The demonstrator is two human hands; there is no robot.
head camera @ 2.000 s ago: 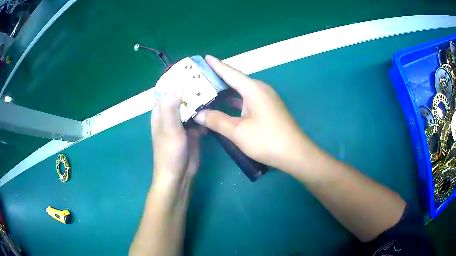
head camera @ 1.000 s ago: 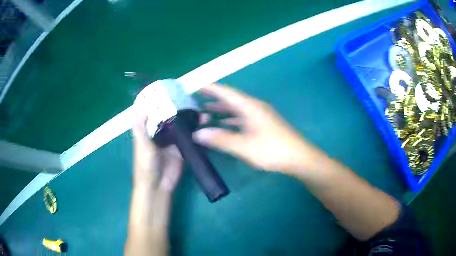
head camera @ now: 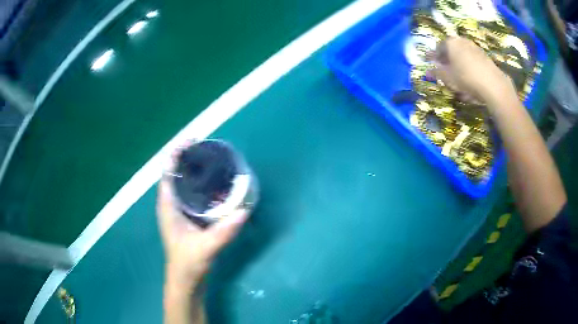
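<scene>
The microphone body (head camera: 206, 174) is held up over the bench, with its round dark end facing me and a pale shell around it. It is blurred, and its handle is not visible. My left hand (head camera: 196, 243) grips it from below. My right hand (head camera: 466, 66) is over and among the gold rings (head camera: 476, 155) in the blue parts bin (head camera: 380, 114) at the upper right. Its fingertips are blurred among the rings, and I cannot tell if they hold one.
A single gold ring (head camera: 66, 302) lies on the bench at the lower left. A pale metal rail (head camera: 244, 98) runs diagonally beside the green belt (head camera: 165, 76). Yellow-black floor marking (head camera: 472, 262) shows beyond the bench's right edge. A person's arm is partly visible at the top right.
My right hand has left the microphone body and moved into the blue bin. My left hand has turned the body so its round end faces me. The view has shifted right.
</scene>
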